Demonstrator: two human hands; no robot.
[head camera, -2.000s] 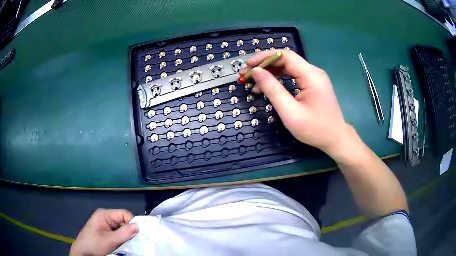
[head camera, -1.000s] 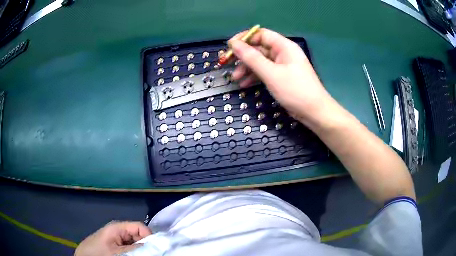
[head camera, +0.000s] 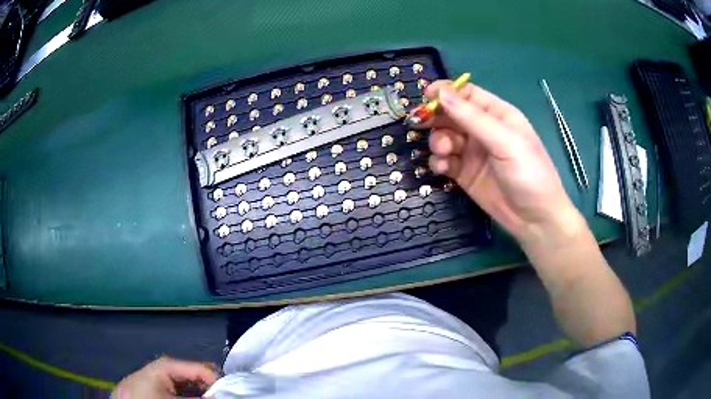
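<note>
A black component tray (head camera: 335, 269) lies in front of me, with rows of small round pale-gold components (head camera: 318, 192); its nearest rows of pockets are empty. A grey fixture bar (head camera: 296, 140) with a row of round seats lies slanted across the tray. My right hand (head camera: 499, 156) holds a brass-yellow pick-up pen (head camera: 451, 92) with a red-orange tip, just beyond the bar's right end, above the tray. Something small and pale shows at the tip, too blurred to name. My left hand (head camera: 166, 379) is at the lower left edge, partly cut off, by the white clothing; its fingers are unclear.
Silver tweezers (head camera: 564, 134) lie right of the tray on the green bench. Farther right are a second fixture bar (head camera: 628, 175) over white paper (head camera: 610, 183), a thin rod, and a dark spare tray (head camera: 672, 140). Another bar piece (head camera: 19, 109) lies at the far left.
The right hand with the pen has moved right and down from the bar's middle, uncovering its right end. The view has shifted, so the tray appears further left. The left hand sits slightly lower.
</note>
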